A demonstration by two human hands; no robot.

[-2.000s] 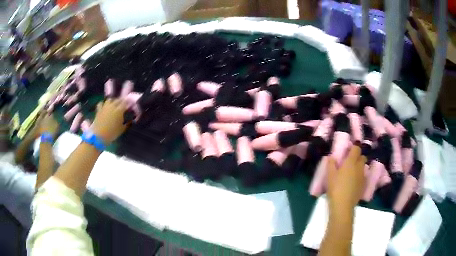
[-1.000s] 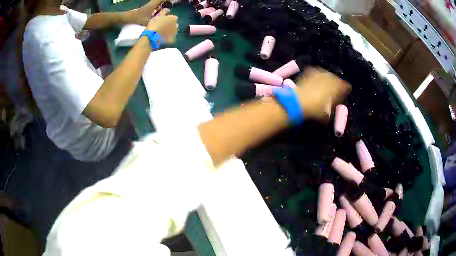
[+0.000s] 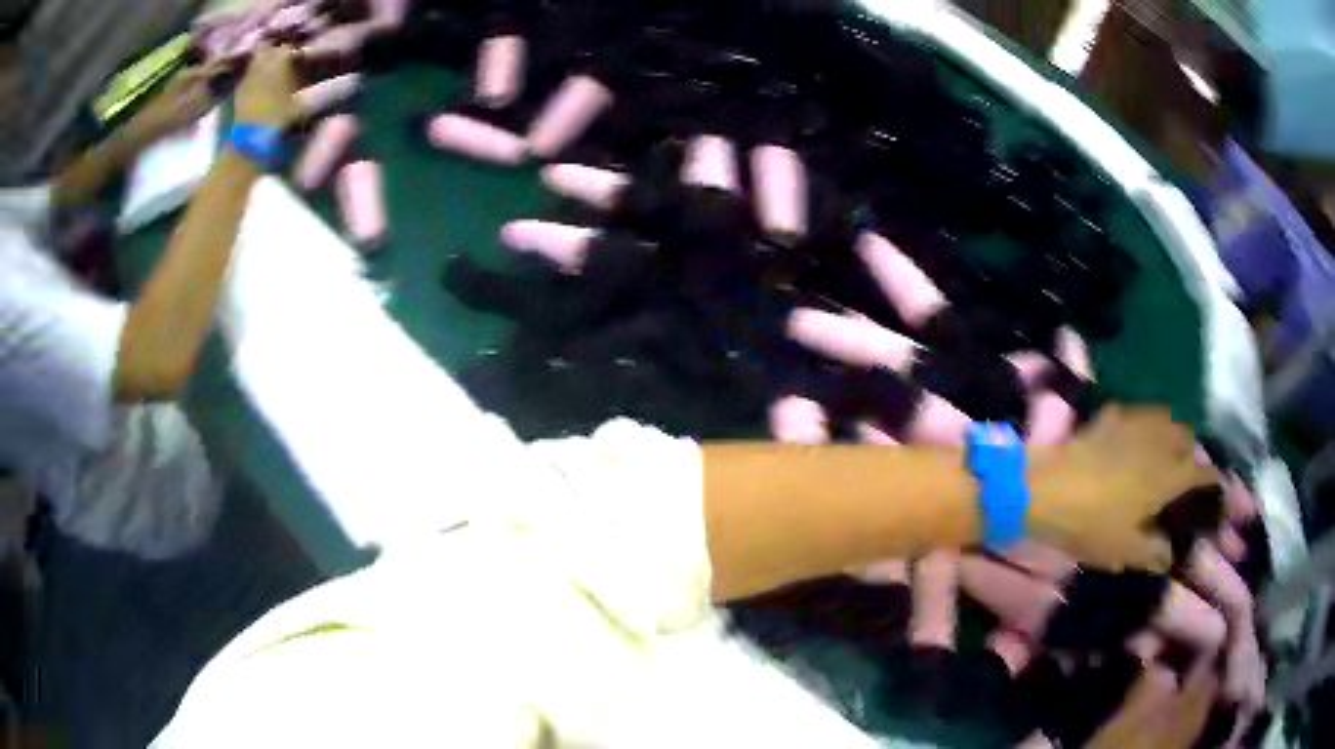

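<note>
My left hand [image 3: 1127, 486], with a blue wristband, reaches across to the right end of the pile of pink-and-black items [image 3: 852, 340]. Its fingers curl near a black end; blur hides whether they grip it. My right hand [image 3: 1171, 710] shows only partly at the bottom right edge, low among the items and blurred; its fingers and any hold cannot be made out. A long row of white bags [image 3: 315, 344] runs along the near table edge, partly hidden by my left sleeve.
A neighbouring person's arm with a blue wristband [image 3: 179, 285] reaches to the table at the left, by a small white stack [image 3: 173, 173]. Black pieces [image 3: 937, 132] cover much of the green tabletop [image 3: 1157, 359]. White stacks line the far rim. Purple boxes [image 3: 1274, 242] stand beyond.
My left hand has moved right, from above the middle of the pile to its right end. The view has turned, and part of my right hand now shows at the bottom right.
</note>
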